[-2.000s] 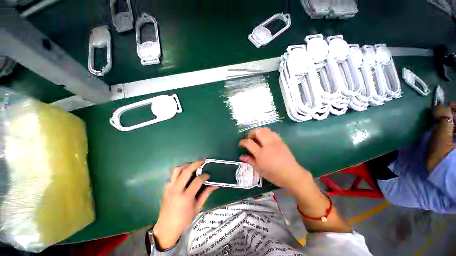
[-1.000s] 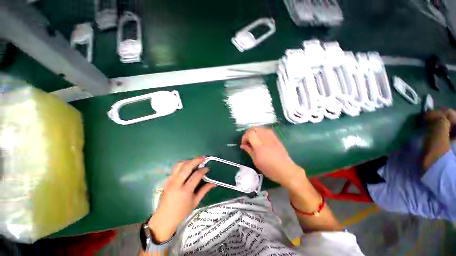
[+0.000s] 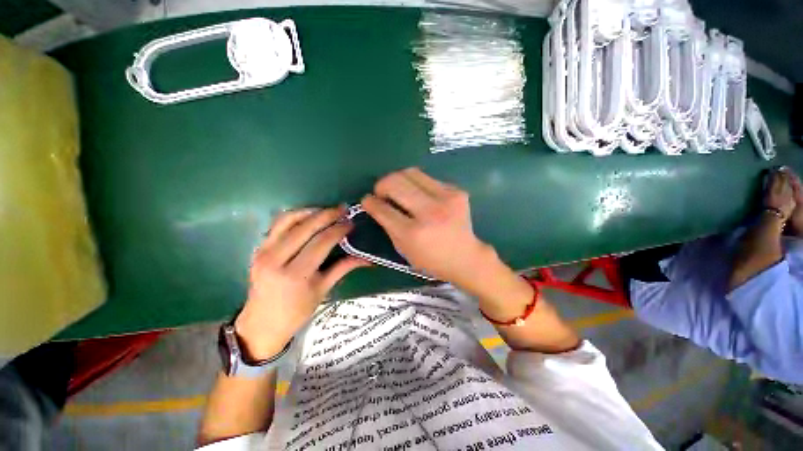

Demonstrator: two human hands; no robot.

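A white oval plastic frame [image 3: 387, 262] lies low over the bench edge in front of me. My left hand [image 3: 295, 260] grips its left end between thumb and fingers. My right hand [image 3: 427, 220] is over the frame, its fingertips at the same left end; it hides the frame's right part and disc. Whether a thin pin is between my right fingertips cannot be told. A flat pile of thin clear pins [image 3: 474, 84] lies beyond my right hand. Another white frame [image 3: 189, 62] lies alone at the upper left, its disc to the right.
Stacked white frames [image 3: 647, 79] stand in a dense row at the upper right, with a single frame [image 3: 759, 129] beyond them. A yellow plastic-wrapped block [image 3: 44, 198] is at the left bench edge. Another person's hand and sleeve [image 3: 764, 255] are at the right. Red stools are below the bench.
My right hand has moved left, from beside the pin pile to the frame's left end. My left hand still holds that end. The view has tilted down.
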